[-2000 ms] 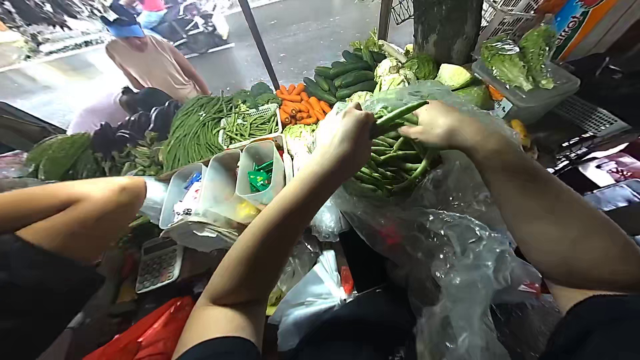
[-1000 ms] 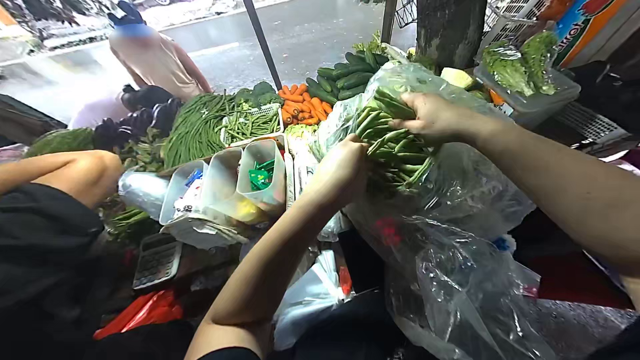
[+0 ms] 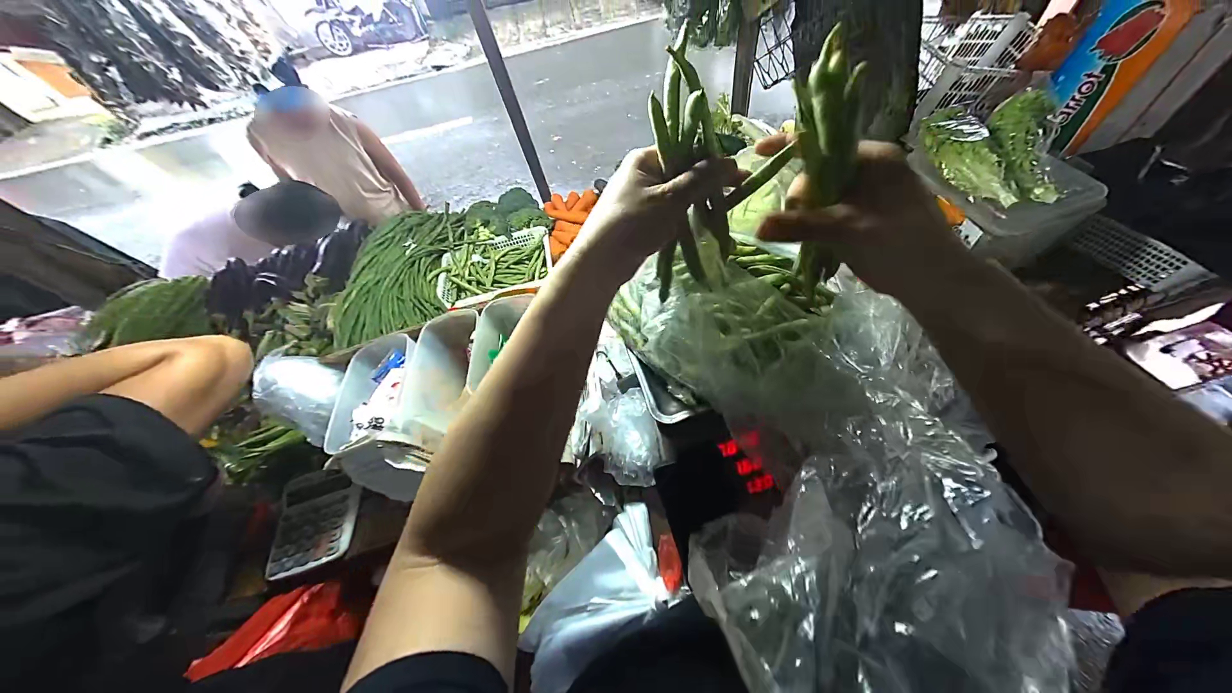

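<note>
My left hand (image 3: pixel 664 197) is closed around an upright bunch of green beans (image 3: pixel 685 125). Opposite it, my right hand (image 3: pixel 861 207) grips a second upright bunch (image 3: pixel 830 125). One loose bean slants between the two hands. Below them a large clear plastic bag (image 3: pixel 866 423) with more green beans (image 3: pixel 770 318) inside lies over a metal tray (image 3: pixel 664 399). That tray rests on a black digital scale (image 3: pixel 698 481) with red lit digits, partly hidden by the bag.
Clear plastic bins (image 3: pixel 443 361), a calculator (image 3: pixel 313 525) and a red plastic bag (image 3: pixel 279 630) lie to the left. Beyond are long beans (image 3: pixel 399 279), carrots (image 3: pixel 570 217) and broccoli (image 3: pixel 500 212). Lettuce in a tub (image 3: pixel 1049 217) stands at right. A person's bent leg (image 3: pixel 125 385) is at left; two people are beyond.
Both hands have risen from the bagged beans, each now holding a bunch upright. The bag's opening has sunk, and the scale's red digits show more plainly.
</note>
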